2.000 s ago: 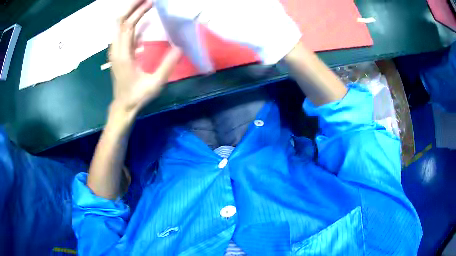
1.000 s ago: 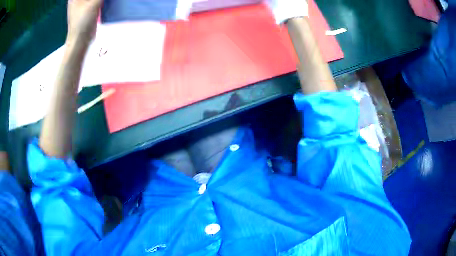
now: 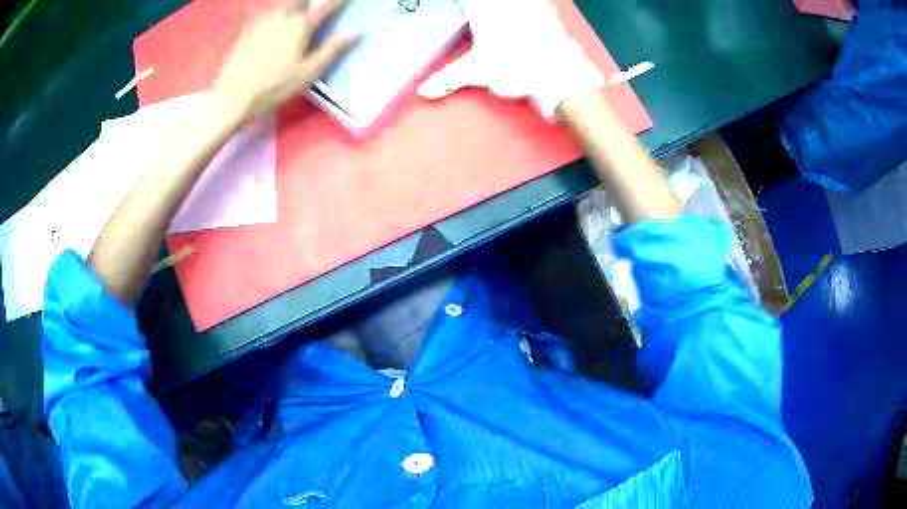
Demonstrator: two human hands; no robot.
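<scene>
A shallow white box (image 3: pixel 383 62) with a pale face and a small dark mark lies on the red work mat (image 3: pixel 398 164), its near corner towards me. My bare left hand (image 3: pixel 269 62) is at the box's left side, fingers spread and slightly blurred, fingertips over its edge. My right hand (image 3: pixel 522 50), in a white glove, is at the box's right side with the thumb apart. Its fingers are cut off or washed out at the top edge. Neither hand visibly closes round the box.
White sheets (image 3: pixel 234 184) lie partly on the mat's left side and under my left forearm. Tape strips (image 3: pixel 634 73) hold the mat's edges. An open carton (image 3: pixel 741 214) with clear plastic and white scraps stands below the table at right. Another person's blue sleeve (image 3: pixel 845 109) is at far right.
The dark panel-like piece between my hands at the top edge is no longer seen. The pale-faced box now lies on the mat between them. The view has shifted, showing more mat.
</scene>
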